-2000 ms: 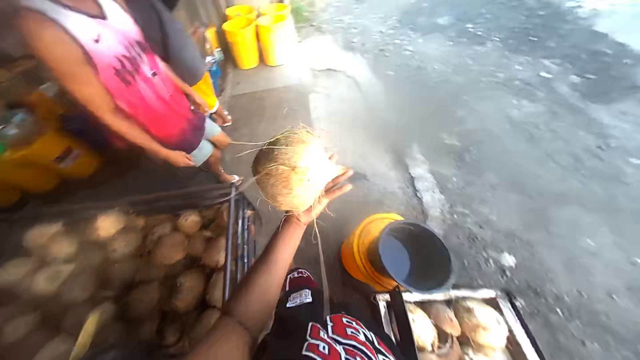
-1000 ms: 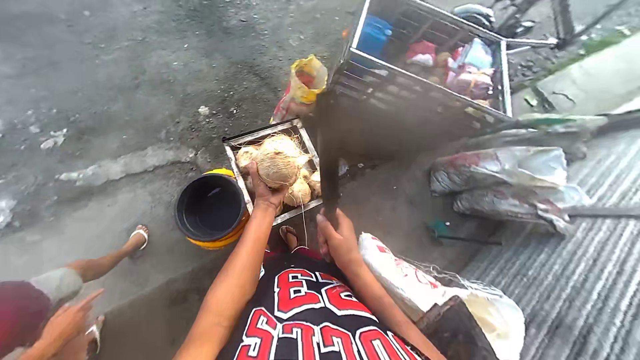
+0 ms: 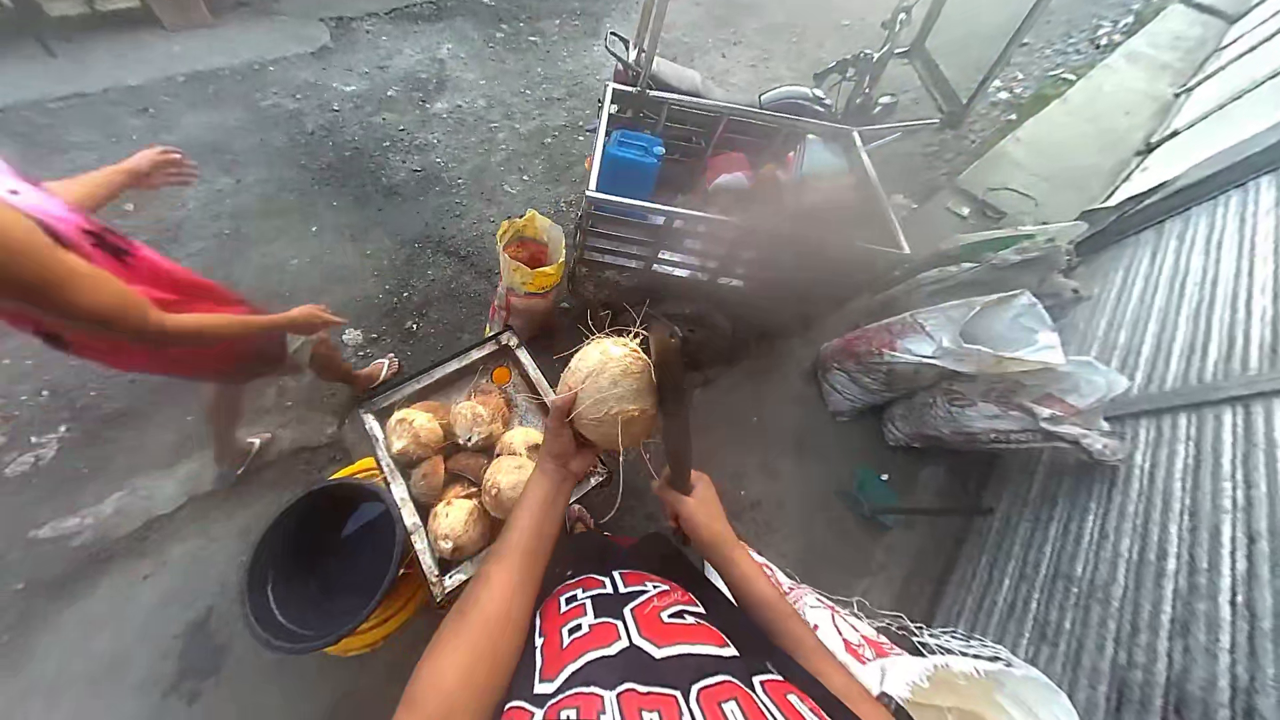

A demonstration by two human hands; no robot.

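Observation:
My left hand (image 3: pixel 568 440) holds a husked coconut (image 3: pixel 610 392) with loose fibres from below and its left side. My right hand (image 3: pixel 695 512) grips the handle of a large dark blade, seemingly a machete (image 3: pixel 672 405), which stands upright just right of the coconut. Whether blade and coconut touch, I cannot tell. Below and left of the held coconut, several husked coconuts (image 3: pixel 460 527) lie in a metal-framed tray (image 3: pixel 402 492). A black bucket (image 3: pixel 325 567) with a yellow one under it stands beside the tray.
A person in a pink top (image 3: pixel 130 290) is at the left. Ahead are an open yellow sack (image 3: pixel 530 255) and a metal sidecar frame (image 3: pixel 655 208) holding a blue jug (image 3: pixel 630 165). Filled plastic sacks (image 3: pixel 940 350) lie by a corrugated metal sheet (image 3: pixel 1150 520). A white sack (image 3: pixel 960 680) is at my lower right.
The held coconut has moved from over the tray to beside the blade, still in my left hand. My right hand keeps its grip on the blade. The person at the left has moved further into view.

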